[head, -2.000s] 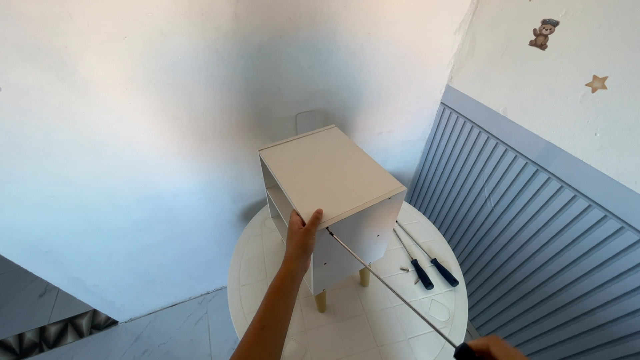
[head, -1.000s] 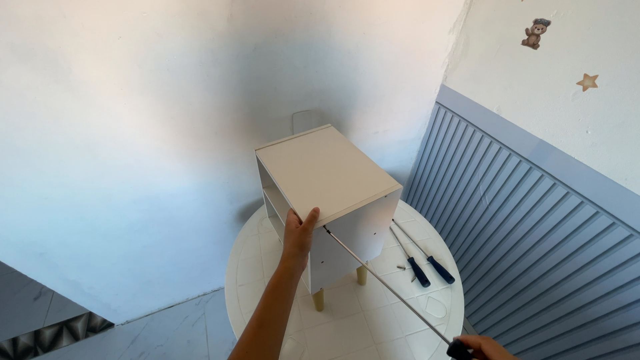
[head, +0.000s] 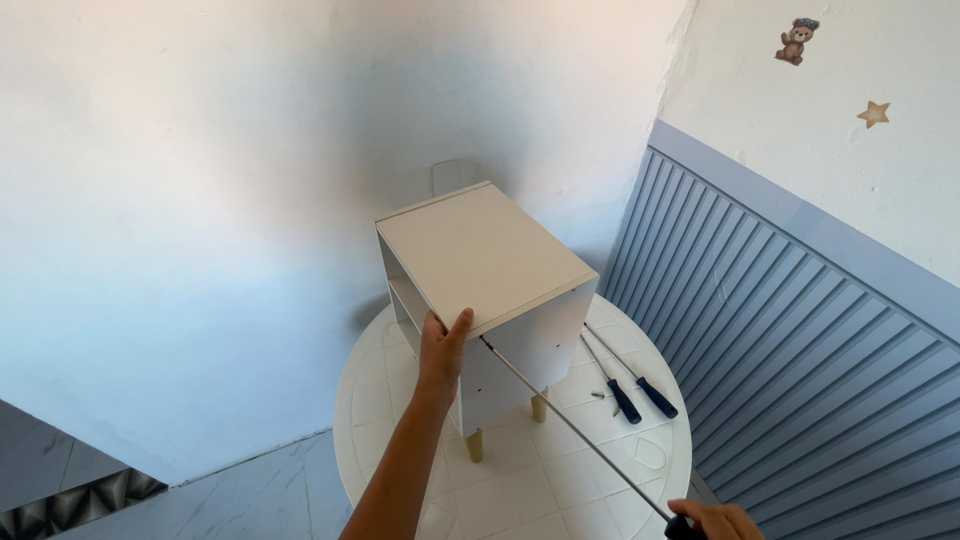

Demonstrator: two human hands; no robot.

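Observation:
A small white cabinet (head: 487,255) with an open shelf front and light wooden legs stands on a round white plastic table (head: 360,420). My left hand (head: 442,349) grips its near top corner, thumb on the top panel and fingers at the open front edge. At the lower right, my right hand (head: 716,519) is closed on the dark handle of a long-shafted screwdriver (head: 577,431). The screwdriver's tip meets a screw (head: 484,340) high on the side panel, just right of my left hand. Small dark holes or fasteners show elsewhere on that panel.
Two screwdrivers with dark blue handles (head: 624,401) (head: 657,397) lie on the table right of the cabinet, near small loose fasteners (head: 598,395). A pale wall (head: 187,225) stands behind, and a blue-grey slatted panel (head: 787,337) rises close to the table's right side.

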